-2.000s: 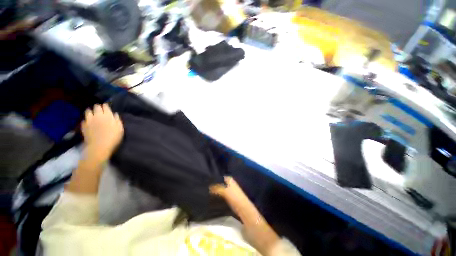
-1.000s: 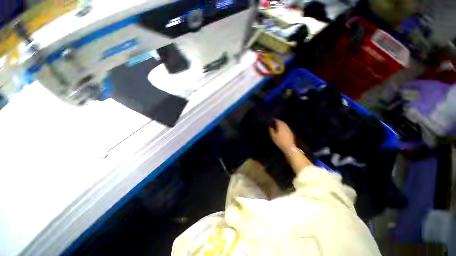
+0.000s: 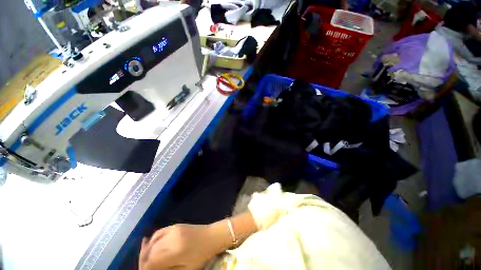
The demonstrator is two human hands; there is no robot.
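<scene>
My right hand [image 3: 176, 247] is at the bottom edge, in front of the blue-edged table front, with a thin bracelet at the wrist. Its fingers are curled and partly cut off, so I cannot tell whether it holds cloth. Dark cloth or shadow lies beyond it, hard to separate. My left hand is out of the picture. Black cloth pieces [image 3: 327, 113] are heaped in a blue plastic crate [image 3: 375, 104], some hanging over its side. A flat black fabric strip [image 3: 118, 145] lies under the arm of the white sewing machine [image 3: 108, 87].
Red and yellow scissors [image 3: 229, 83] lie at the right table end. A ruler tape [image 3: 138, 191] runs along the front edge. A small dark tool [image 3: 179, 97] and a black item [image 3: 135, 104] are under the machine arm. Behind stand a red crate [image 3: 319, 52] and a purple bundle [image 3: 422, 58].
My right hand has moved from the blue crate toward the lower left, near the table front. The view has turned from the cloth over my lap toward the machine and crate; my left hand has left the picture.
</scene>
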